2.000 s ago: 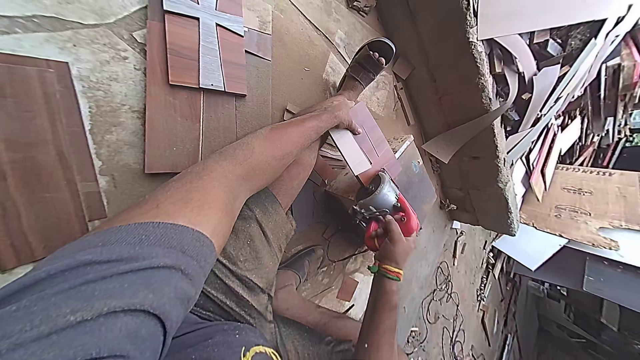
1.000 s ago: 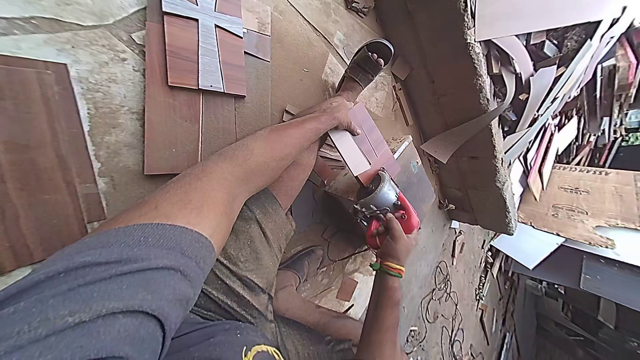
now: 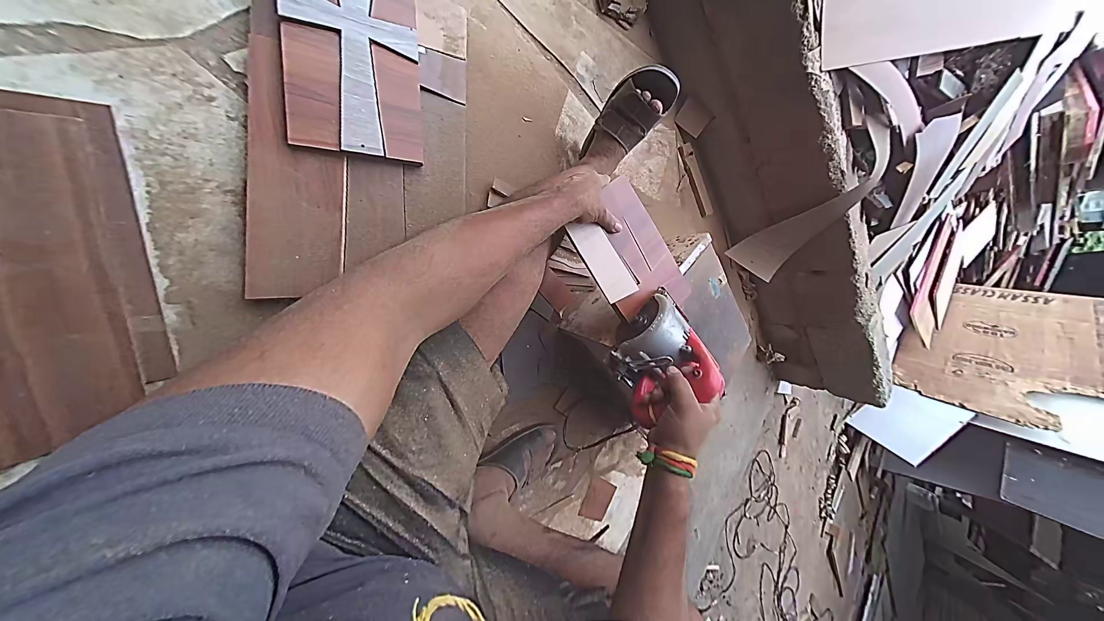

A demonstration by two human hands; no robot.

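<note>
My right hand [image 3: 686,410] is closed around the handle of a red and silver handheld power cutter [image 3: 668,345], low right of centre. The tool's front end rests at the lower end of a reddish laminate board [image 3: 642,237]; its blade cannot be made out. A paler strip [image 3: 604,263] lies along the board's left side. My left hand [image 3: 591,198] grips the upper end of the strip and board, beside my sandalled foot. Under the board are stacked pieces and a grey sheet [image 3: 724,302].
Brown panels [image 3: 293,216] lie at upper left, one bearing a grey cross-shaped inlay [image 3: 358,86]. Another brown panel [image 3: 65,276] is at far left. A concrete slab [image 3: 776,190] stands on the right, with heaped offcuts [image 3: 966,207] beyond. A tangled cord [image 3: 763,526] lies at lower right.
</note>
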